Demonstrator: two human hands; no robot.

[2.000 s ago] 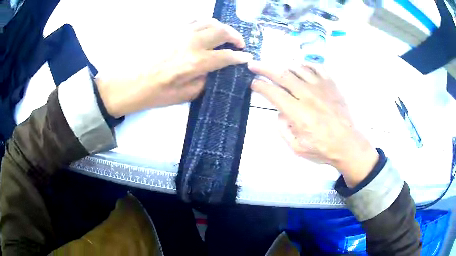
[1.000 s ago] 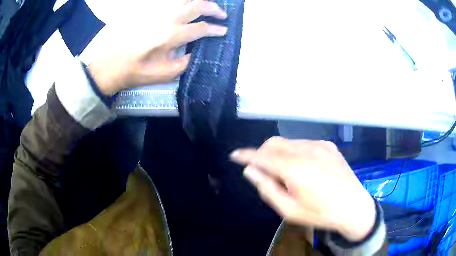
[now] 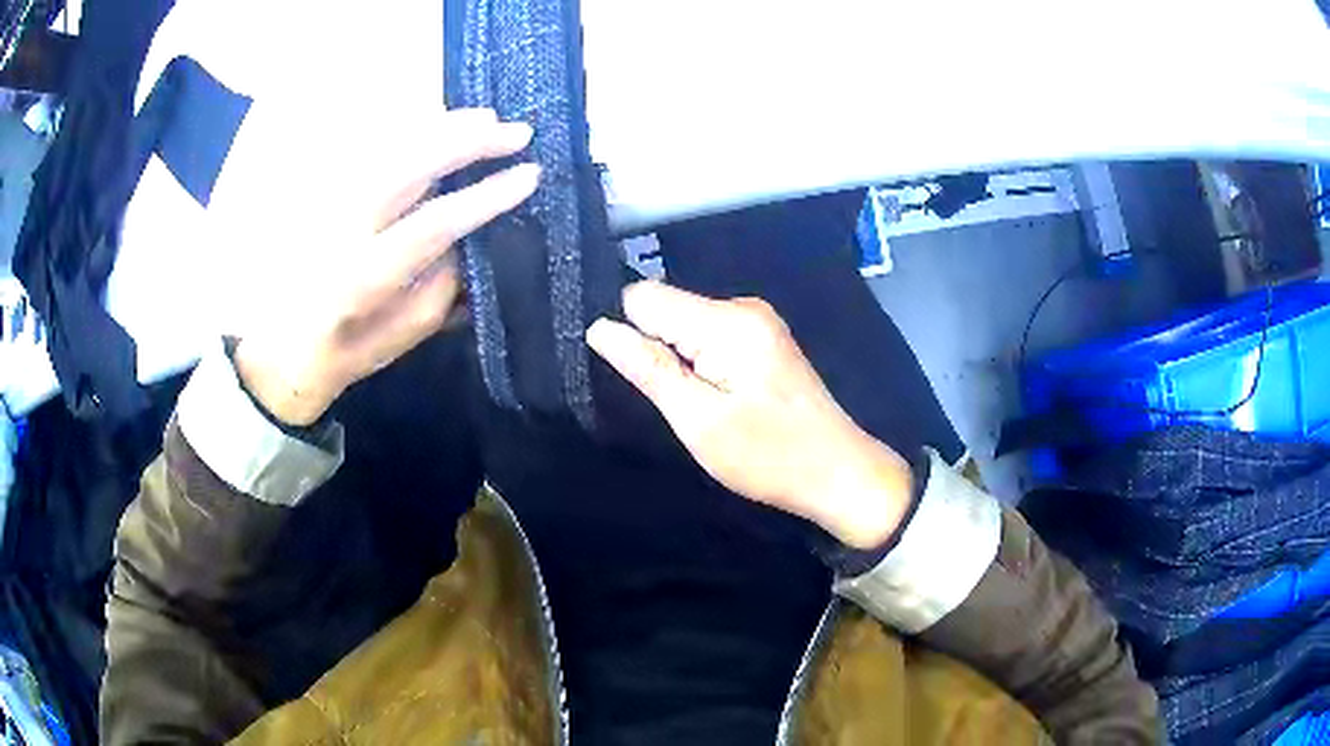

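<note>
The long dark strip (image 3: 511, 219) runs from the top edge down over the front edge of the white table (image 3: 875, 88). Its black side faces up, with two fuzzy grey seam allowances along it. My left hand (image 3: 372, 270) lies on the strip's left part, fingers spread across it. My right hand (image 3: 744, 394) is at the strip's right edge near its lower end, thumb and forefinger close together on the edge. The fingertips partly hide what they pinch. The strip's lower end hangs above my lap.
A small dark cut piece (image 3: 204, 128) lies at the table's left. A large dark garment pile (image 3: 88, 219) is at the far left. Blue bins (image 3: 1211, 372) and folded plaid pieces (image 3: 1225, 510) are at the lower right, below the table.
The plaid face was up before; now the black side with grey seam allowances shows. My right hand has come up to the strip. The view has shifted down and right, and the snips are out of view.
</note>
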